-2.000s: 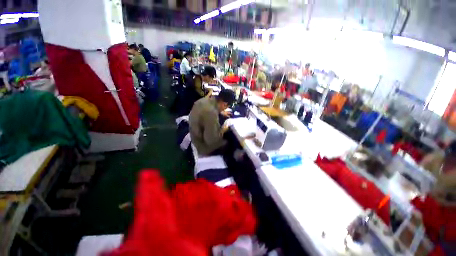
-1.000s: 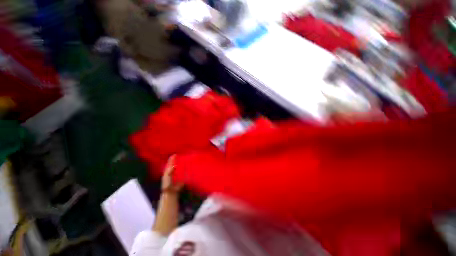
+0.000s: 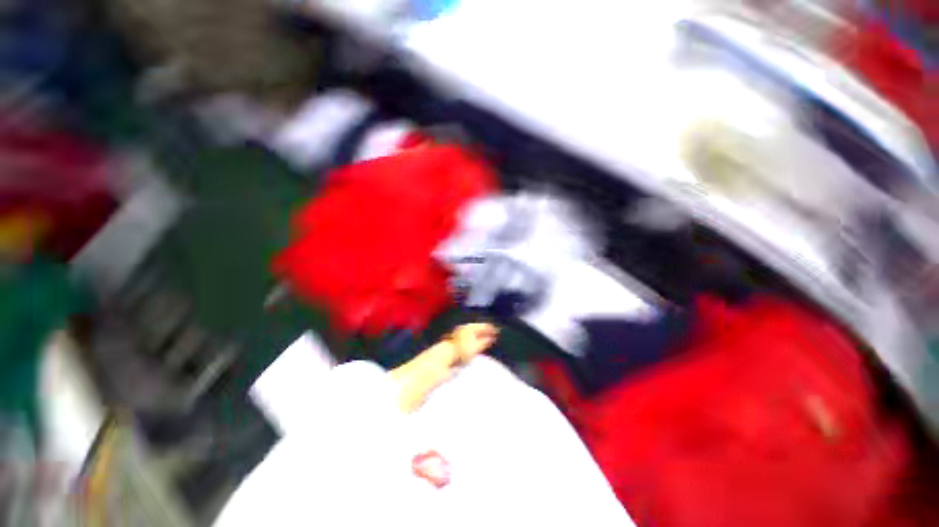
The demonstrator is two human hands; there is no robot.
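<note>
The frame is strongly blurred. My left hand (image 3: 472, 338) is in front of my white top, below a red garment heap (image 3: 386, 242); nothing clear shows in it, and its fingers are too blurred to read. A second large mass of red cloth (image 3: 752, 422) lies at the lower right. A small pale patch in it may be part of my right hand (image 3: 824, 417), mostly hidden by cloth; its grip cannot be told. White and grey pieces (image 3: 525, 247) lie between the red masses, with navy cloth (image 3: 633, 345) beside them.
A long white machine table (image 3: 577, 93) runs diagonally from upper left to right. A white board (image 3: 293, 381) is left of my body. Green floor (image 3: 242, 237) lies left of the red heap. A blurred person's back (image 3: 232, 46) is at the upper left.
The view has tilted down. The red cloth stretched across the front is now bunched at the lower right. My left hand has moved right, away from the red cloth edge, uncovering white and navy pieces.
</note>
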